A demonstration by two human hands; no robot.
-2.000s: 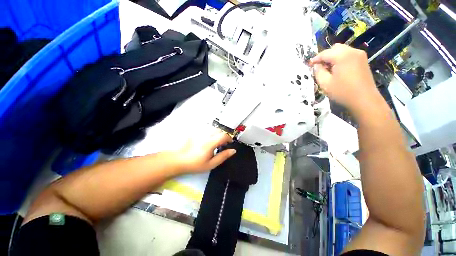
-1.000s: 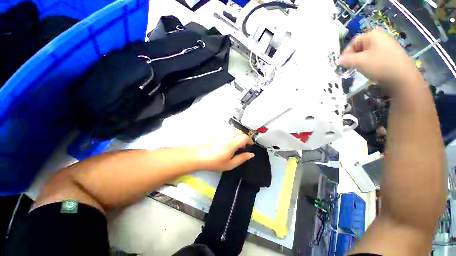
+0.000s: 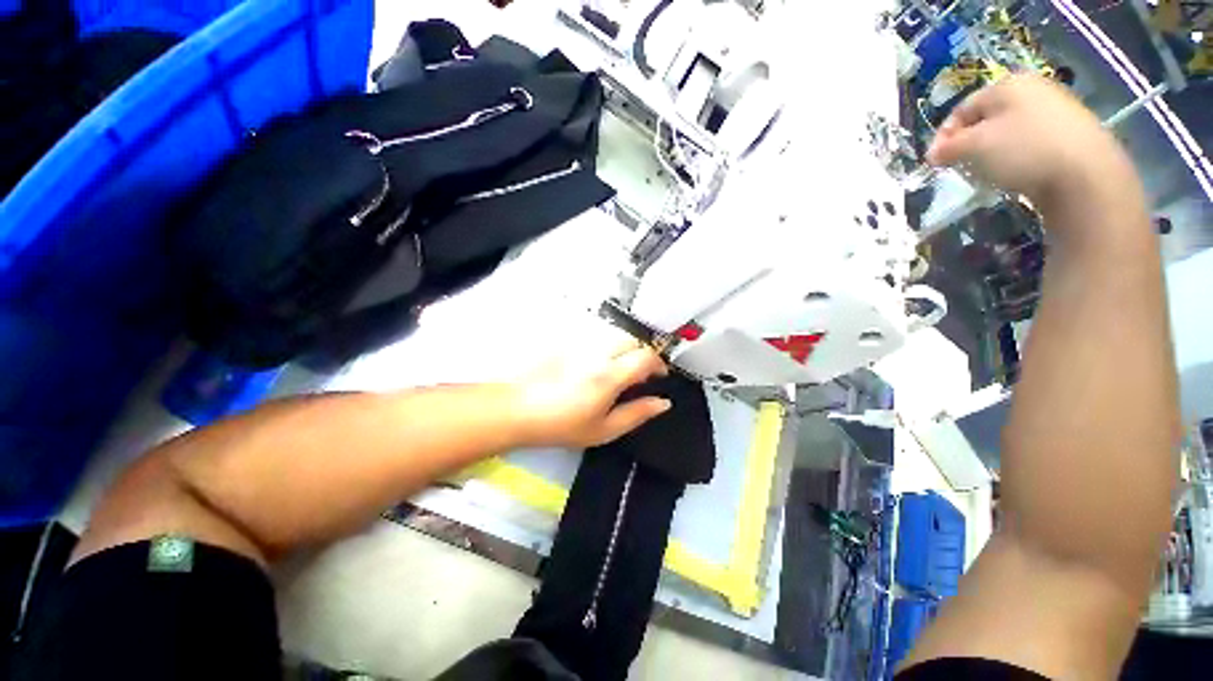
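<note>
A black strap piece (image 3: 615, 532) with a silvery zipper line lies on the pale plate, its far rounded end under the white sewing machine head (image 3: 785, 299). My left hand (image 3: 592, 399) lies on that far end beside the needle area, thumb and fingers apart; its fingertips are partly hidden at the machine, and I cannot tell if they pinch anything. My right hand (image 3: 1004, 140) is raised at the right of the machine head, fingers curled with the thumb against them. A thin thread may be at its fingertips, but it is too faint to tell.
A large blue tote (image 3: 173, 173) with black pieces inside stands at the left. Stacked black straps (image 3: 439, 173) with silver zippers lie beside it. Yellow tape (image 3: 756, 512) frames the plate. Green-handled snips (image 3: 846, 530) lie at the right, near blue bins (image 3: 927, 543).
Over the two seconds, my right hand has moved outward from the machine head, farther to the right. My left hand stays on the strap. The view has shifted a little.
</note>
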